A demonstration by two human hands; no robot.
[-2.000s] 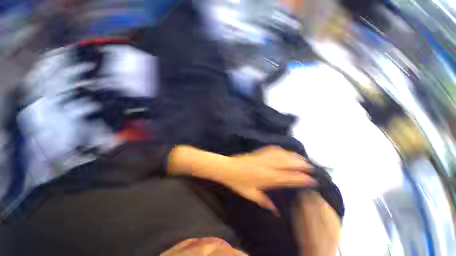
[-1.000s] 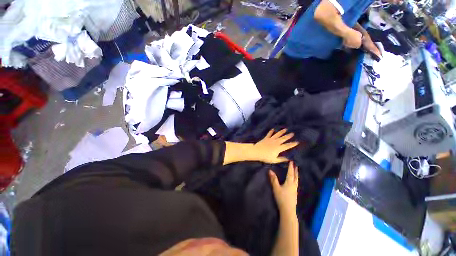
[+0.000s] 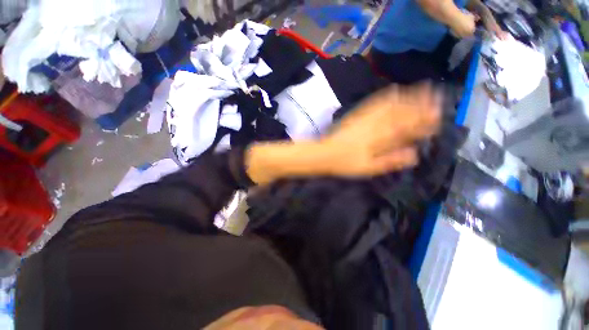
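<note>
The black garment [image 3: 349, 225] lies crumpled over my lap and against the blue table edge. My left hand [image 3: 394, 132] is over its upper part, blurred, with the fingers stretched out and the thumb apart. No cloth shows in its grasp. Whether the palm touches the garment is unclear. My right hand is not visible.
A bundle of white and black pieces [image 3: 197, 106] stands beyond my left arm. Red plastic crates [image 3: 26, 203] are at the left, with a white cloth pile [image 3: 68, 38] behind. The blue-edged sewing table [image 3: 423, 248] is at the right. A person in blue [image 3: 410, 29] handles white cloth ahead.
My left hand has moved up and right from the garment's middle and is now blurred. My right hand, earlier spread on the garment, has gone from view. The garment is more bunched.
</note>
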